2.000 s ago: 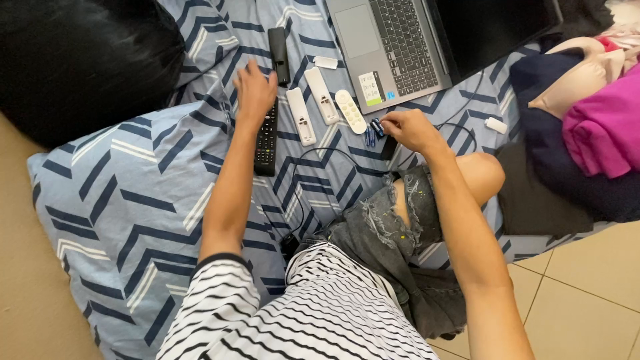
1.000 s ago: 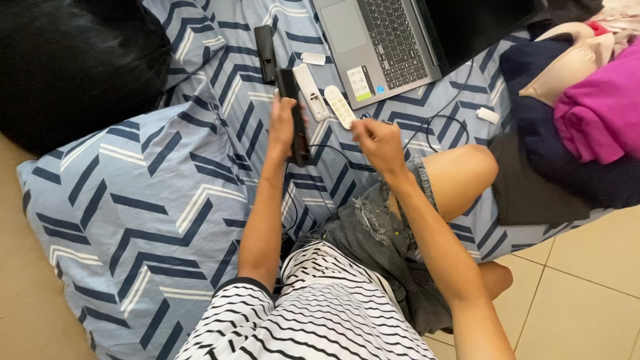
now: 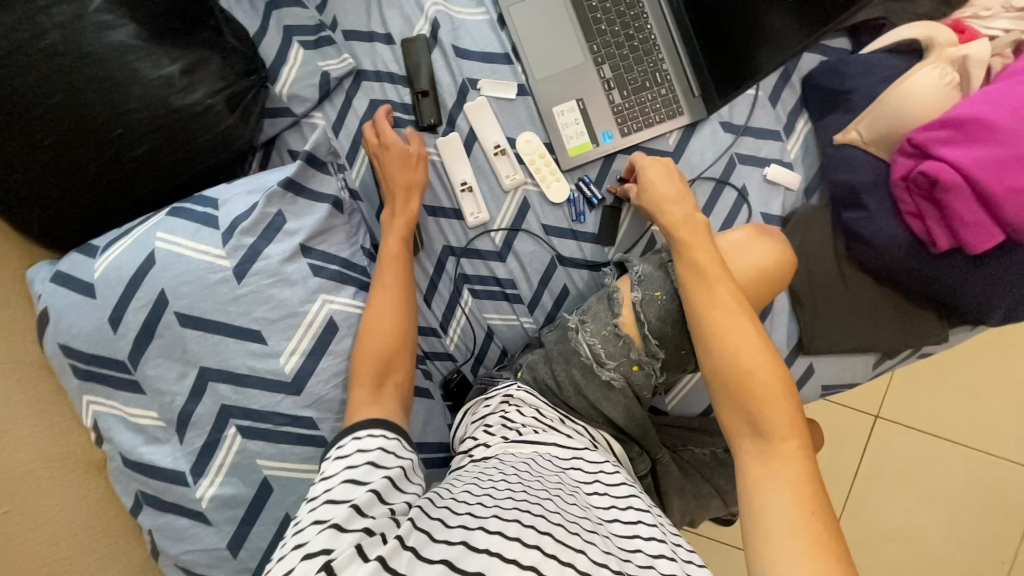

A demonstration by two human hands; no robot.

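Note:
My left hand (image 3: 394, 164) lies over a dark remote control (image 3: 418, 238), mostly hidden under the hand and wrist; whether the fingers grip it is unclear. My right hand (image 3: 658, 190) pinches a small dark and copper-coloured item (image 3: 614, 189), possibly a battery, just above a black battery cover (image 3: 610, 224). Several blue batteries (image 3: 589, 192) lie left of those fingertips. Between the hands are two white remotes with battery bays exposed, one nearer (image 3: 462, 180) and one farther (image 3: 494, 144), and a cream oval remote (image 3: 543, 166). A black remote (image 3: 421, 82) lies beyond my left hand.
An open laptop (image 3: 552, 96) is at the top, with a white cover (image 3: 498, 89) beside it. A black cable (image 3: 512, 230) crosses the patterned bedsheet. A small white item (image 3: 782, 177) and piled clothes (image 3: 952, 160) are to the right, a pillow (image 3: 200, 320) to the left.
My left hand has lowered the black remote that it held up a second ago. My right hand has moved right, off the blue batteries that it covered.

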